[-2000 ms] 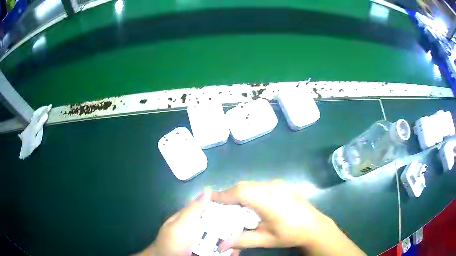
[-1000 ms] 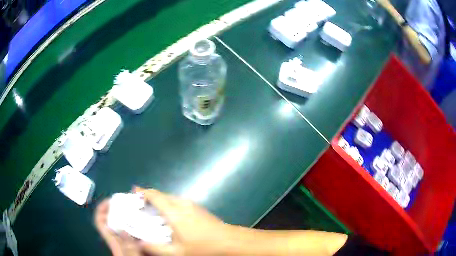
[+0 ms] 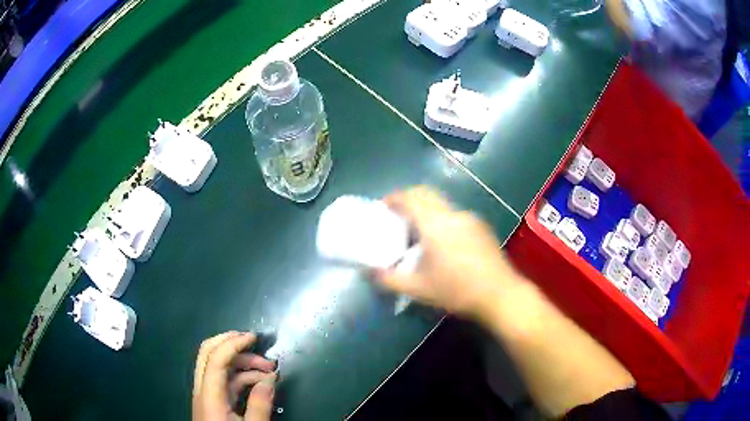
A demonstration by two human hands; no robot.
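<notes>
My right hand (image 3: 448, 251) holds a white travel adapter (image 3: 354, 231) above the middle of the worktop; both are blurred. A bit of white cloth (image 3: 407, 267) shows under the fingers of that hand. My left hand (image 3: 237, 377) is at the bottom edge, partly cut off, with fingers curled and no adapter in it; whether it holds something small is hidden. Several white adapters, one of them at the upper left (image 3: 182, 156), lie in a row along the worktop's left edge, pins toward the conveyor.
A clear bottle (image 3: 289, 136) stands beyond the held adapter. More adapters (image 3: 459, 108) lie at the upper right. A red bin (image 3: 658, 362) at the right holds many small white adapters. Another person's sleeve (image 3: 678, 49) shows at the top right. The green conveyor (image 3: 156, 62) runs behind a worn pale edge.
The view has turned right since the first frame. My hands, together on the adapter before, are now apart. My right hand has carried the adapter rightward, and my left hand has let go.
</notes>
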